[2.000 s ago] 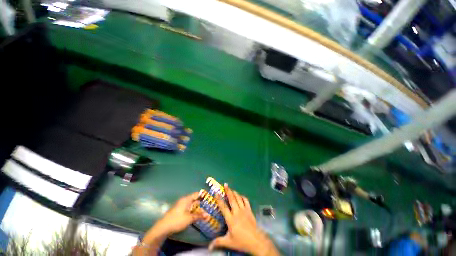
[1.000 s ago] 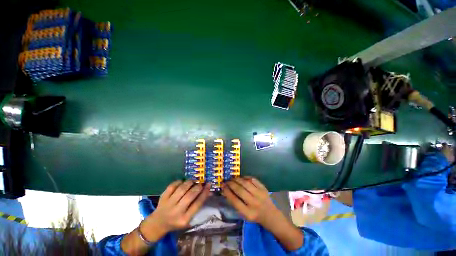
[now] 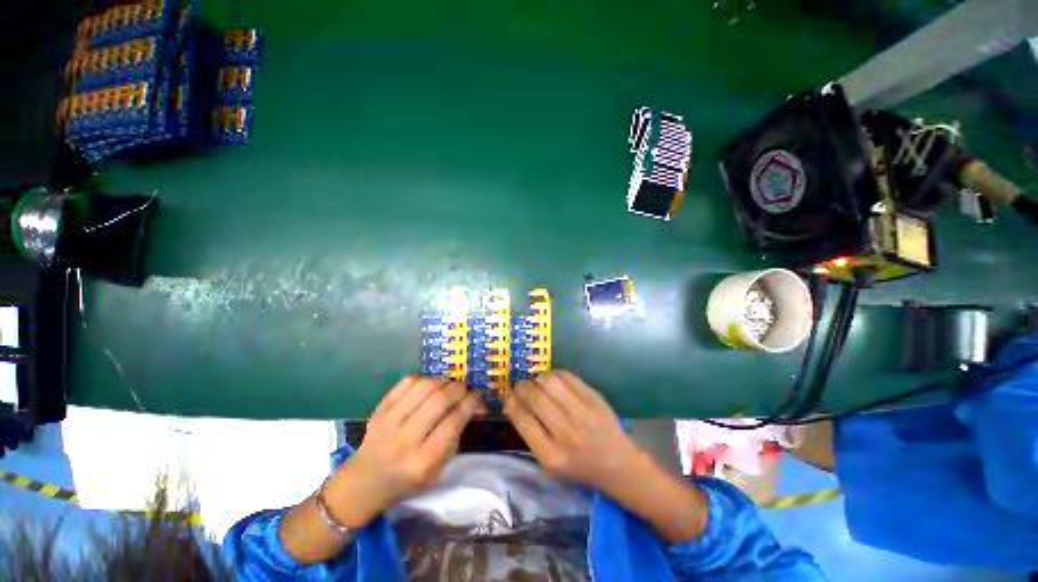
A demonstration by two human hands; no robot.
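Note:
A blue PCB panel (image 3: 486, 341) with three columns of orange tabs lies at the bench's near edge, centre. My left hand (image 3: 423, 426) holds its near left end with the fingertips. My right hand (image 3: 566, 423) holds its near right end. The fingertips of both hands are close together, and they hide the near edge of the panel. A single LCD module (image 3: 609, 297) lies on the green mat just right of the panel. A stack of LCD modules (image 3: 660, 163) lies farther out, right of centre.
A white cup (image 3: 728, 307) and a black fume extractor fan (image 3: 785, 171) stand at right, with black cords near them. A stack of PCB panels (image 3: 131, 74) is far left. A solder spool (image 3: 43, 225) is at left. A person's blue sleeve (image 3: 1007, 432) shows at right.
The view has swung from a tilted, blurred look to straight down over the bench. Both hands stay on the panel, which now lies flatter at the near edge with its columns pointing away.

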